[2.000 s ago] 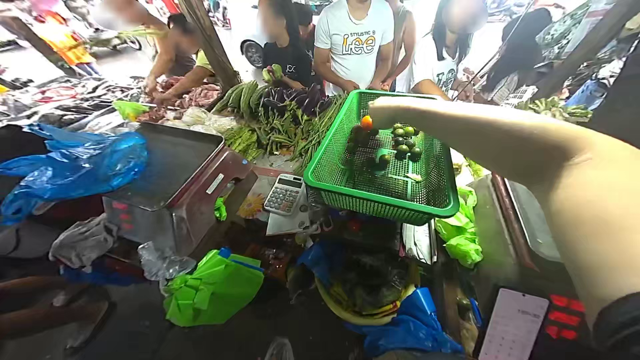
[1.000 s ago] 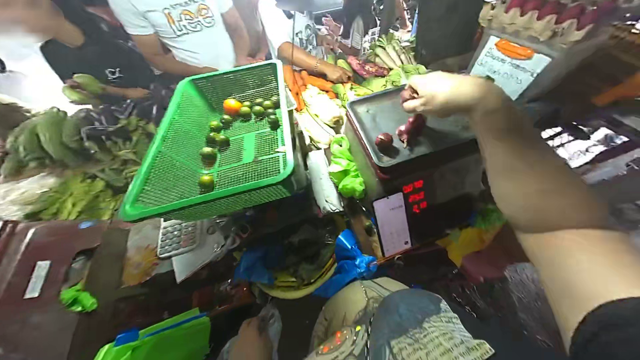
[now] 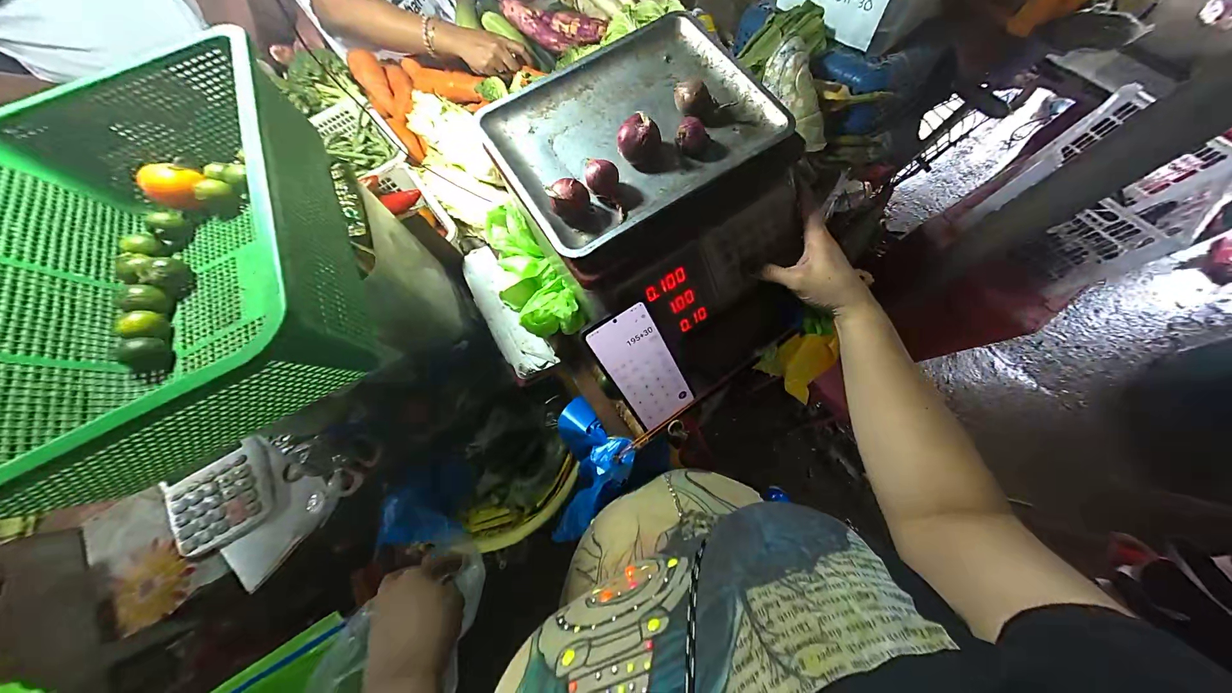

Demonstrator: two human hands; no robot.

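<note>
My right hand (image 3: pixel 818 274) rests at the right side of a digital scale (image 3: pixel 741 241), thumb over its keypad and fingers along its edge. It holds nothing loose. Several small red onions (image 3: pixel 638 138) lie spread on the scale's metal tray (image 3: pixel 539 125). Red digits glow on the scale's front. Leaning below them is a smartphone (image 3: pixel 639 364) with a calculator on its screen. My left hand (image 3: pixel 419 602), dim at the bottom, has a thin clear plastic bag (image 3: pixel 469 587) in its fingers.
A green plastic basket (image 3: pixel 279 221) with calamansi (image 3: pixel 144 324) and an orange tomato (image 3: pixel 168 184) stands at left. Below it lies a desk calculator (image 3: pixel 219 496). Carrots (image 3: pixel 371 82) and other vegetables lie behind the scale, where another person's hand (image 3: pixel 481 50) reaches in. Blue plastic (image 3: pixel 606 452) hangs below the phone.
My right hand has moved from over the green basket to the onions on the tray, then down to the scale's side. More onions show on the tray. The view has swung right.
</note>
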